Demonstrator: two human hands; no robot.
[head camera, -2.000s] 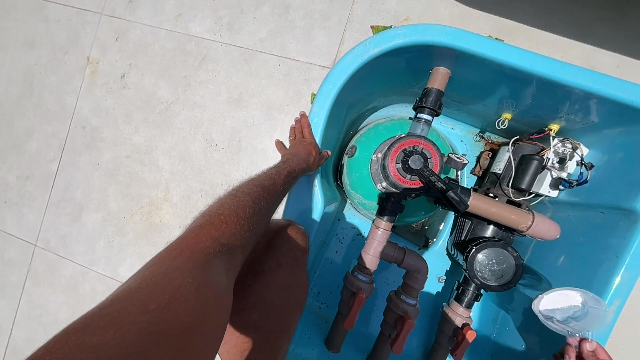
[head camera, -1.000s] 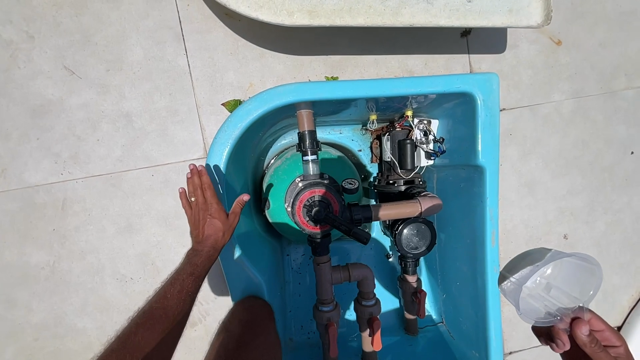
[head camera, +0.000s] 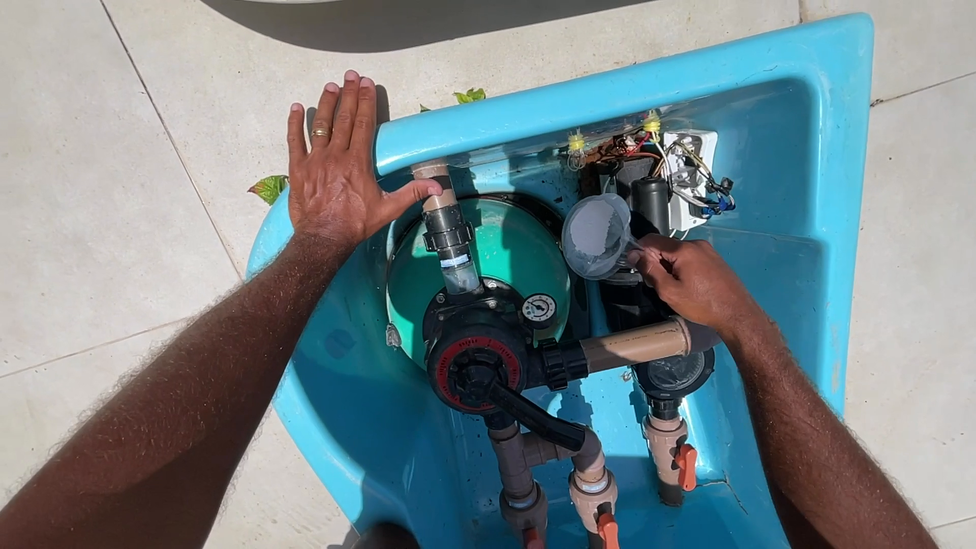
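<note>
My left hand (head camera: 335, 175) lies spread on the rounded corner of a blue plastic housing (head camera: 595, 91), its thumb over a brown pipe. My right hand (head camera: 686, 274) pinches the handle of a clear plastic cup (head camera: 598, 235), tilted above the pump motor. Below the cup's left side is a green filter tank (head camera: 503, 236), topped by a black multiport valve (head camera: 476, 366) with a red ring and lever. A pressure gauge (head camera: 539, 307) sits beside the valve. A brown pipe (head camera: 637, 345) runs from the valve to the pump's strainer (head camera: 675, 374).
Bare wiring and a white terminal box (head camera: 690, 175) stand beside the motor near the back wall. Brown pipes with orange-handled valves (head camera: 685, 467) fill the lower part of the housing. Pale floor tiles (head camera: 137, 229) surround it, with a leaf (head camera: 268, 188) by the rim.
My right hand has brought the clear cup from outside the housing's right edge to over the motor. My left hand has moved up along the rim to the corner. The view is closer.
</note>
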